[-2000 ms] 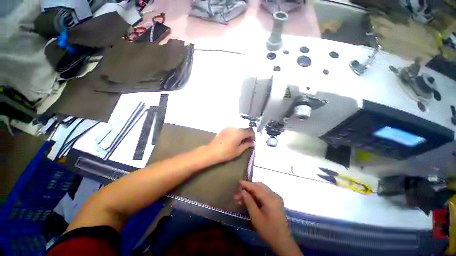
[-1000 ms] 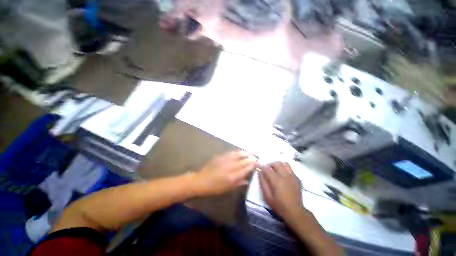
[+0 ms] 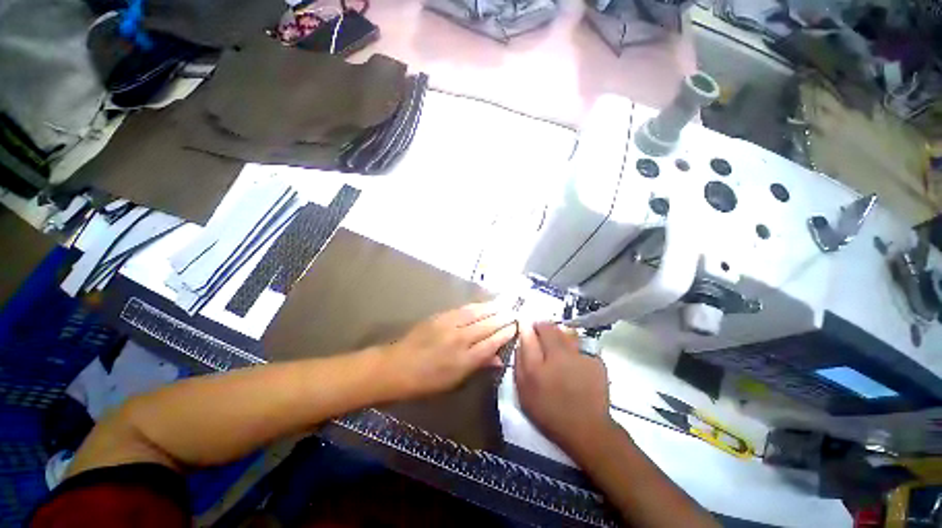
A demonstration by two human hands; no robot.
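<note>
A brown-grey fabric panel [image 3: 377, 299] lies flat on the white machine table, its right edge near the presser foot [image 3: 578, 306] of the white sewing machine [image 3: 661, 196]. My left hand [image 3: 454, 345] lies on the panel with its fingertips at that right edge. My right hand [image 3: 560, 376] is beside it, its fingertips at the same edge, close to my left fingertips. Both hands have the edge between their fingers, just left of the presser foot. The needle and what lies beneath the fingers are hidden.
Dark textured strips [image 3: 292, 248] and white-backed strips [image 3: 232, 242] lie left of the panel. A brown-grey panel stack [image 3: 310, 103] is at upper left. Yellow-handled snips [image 3: 723, 431] lie to the right. A blue slotted crate [image 3: 52, 361] stands at lower left. A ruler-marked edge [image 3: 444, 456] runs in front.
My right hand has moved up along the panel edge to meet my left. The panel edge now sits left of the presser foot. The camera view has shifted, so the machine appears farther right.
</note>
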